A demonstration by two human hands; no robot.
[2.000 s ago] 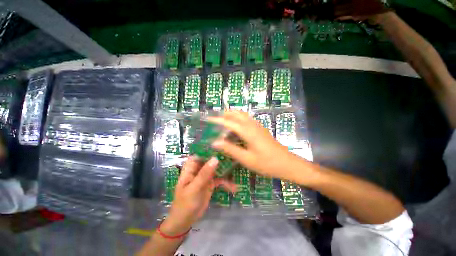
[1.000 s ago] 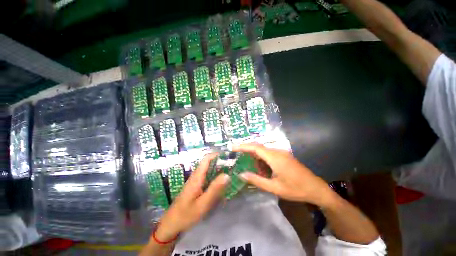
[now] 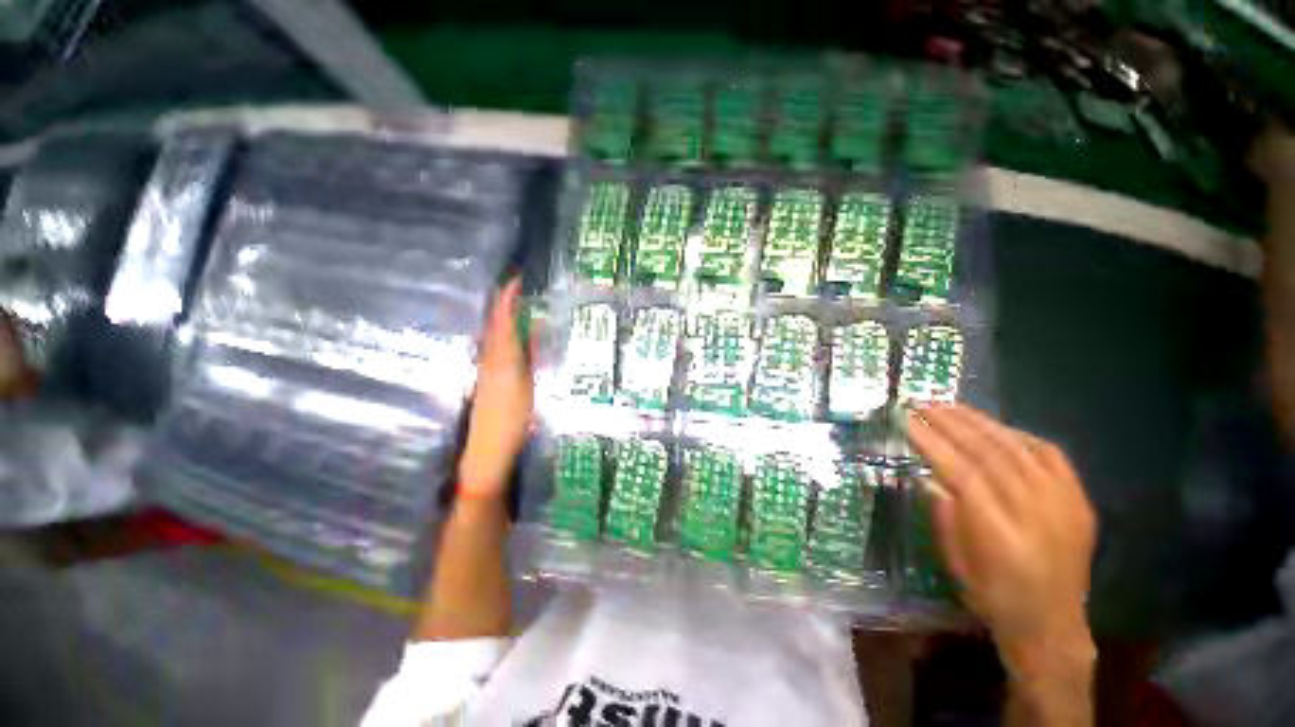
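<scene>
A clear blister tray (image 3: 774, 587) lies in front of me, with green circuit boards (image 3: 720, 358) in rows of pockets. My left hand (image 3: 497, 398) is upright along the tray's left edge, seen side-on with fingers straight. A thin bit of green shows beside its fingers; whether it grips that or the tray rim is unclear. My right hand (image 3: 1008, 518) is over the tray's front right corner, fingers bent down and blurred. A green board shows partly under it, in or at the last front-row pocket; its grip is hidden.
Stacked empty trays (image 3: 341, 305) lie left of the working tray, with a narrow shiny tray (image 3: 171, 242) beyond. A pale rail (image 3: 1122, 210) borders the green belt behind. Loose boards (image 3: 1094, 93) lie on the belt at far right. Neighbours' arms show at both sides.
My hands, together earlier around a handful of boards, have parted to the tray's two sides. That handful is no longer visible. The front row now shows more boards. The view has shifted.
</scene>
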